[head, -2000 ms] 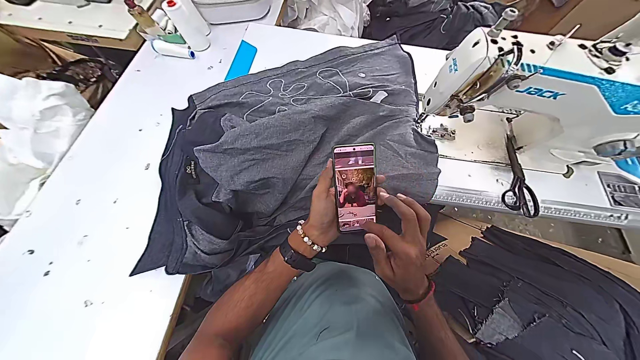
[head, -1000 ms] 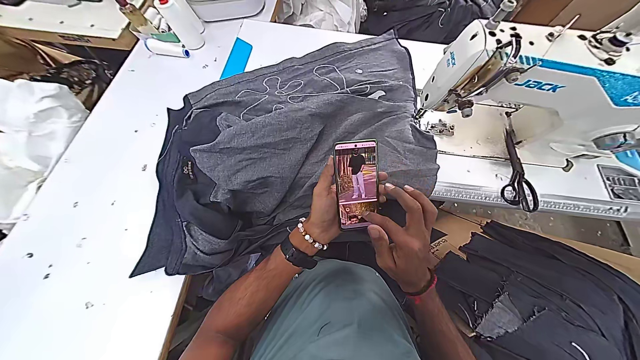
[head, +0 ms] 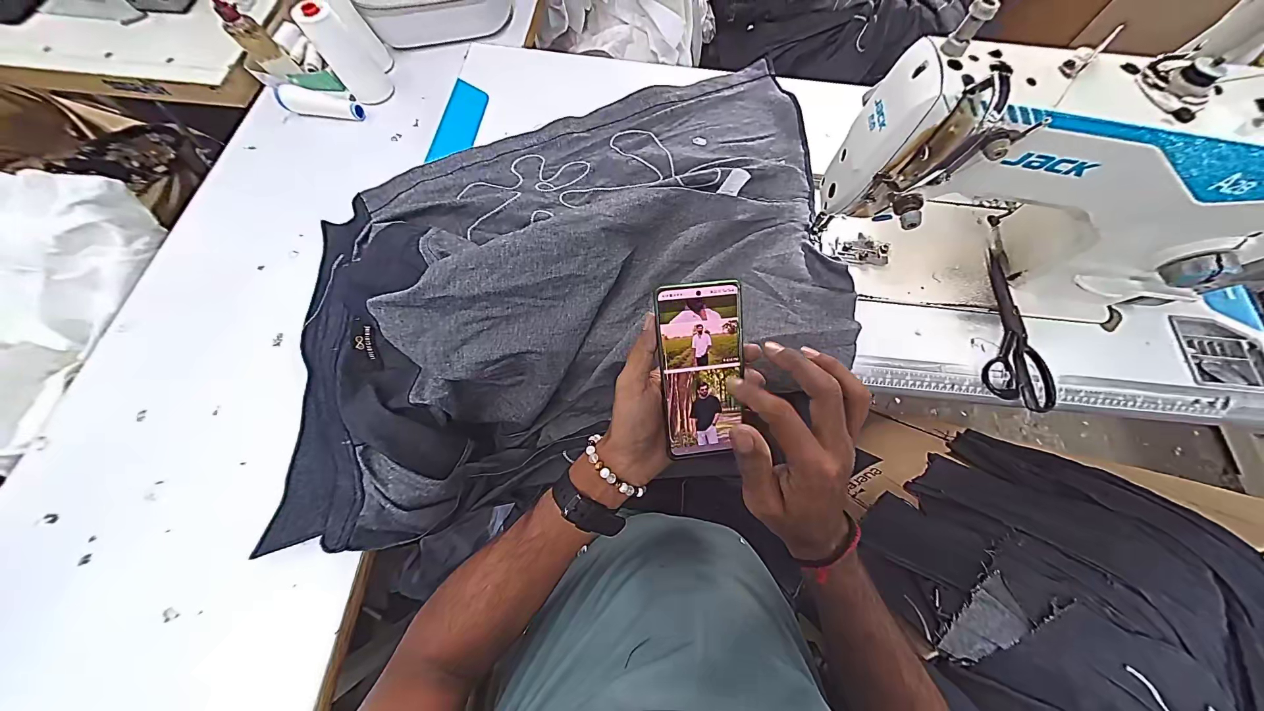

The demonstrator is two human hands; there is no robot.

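Observation:
A smartphone (head: 702,370) with pictures on its lit screen is held upright in my left hand (head: 637,410), which wraps its lower left side. My right hand (head: 802,444) is at the phone's lower right edge, fingers apart and curled, a fingertip over or close to the screen. Beneath and beyond the phone lies a dark grey garment (head: 553,267), spread over the white table, with a loose light thread (head: 543,178) on it. The garment's right edge is by the needle area of a Jack sewing machine (head: 1047,158).
Black scissors (head: 1017,341) hang or rest at the machine's front. Thread cones (head: 341,49) and a small spool (head: 321,103) stand or lie at the upper left of the white table (head: 178,415). Dark fabric pieces (head: 1106,553) lie on cardboard at lower right.
The picture on the phone's screen has changed between frames. My right hand's fingers have shifted slightly over the phone's lower right, while my left hand keeps its hold.

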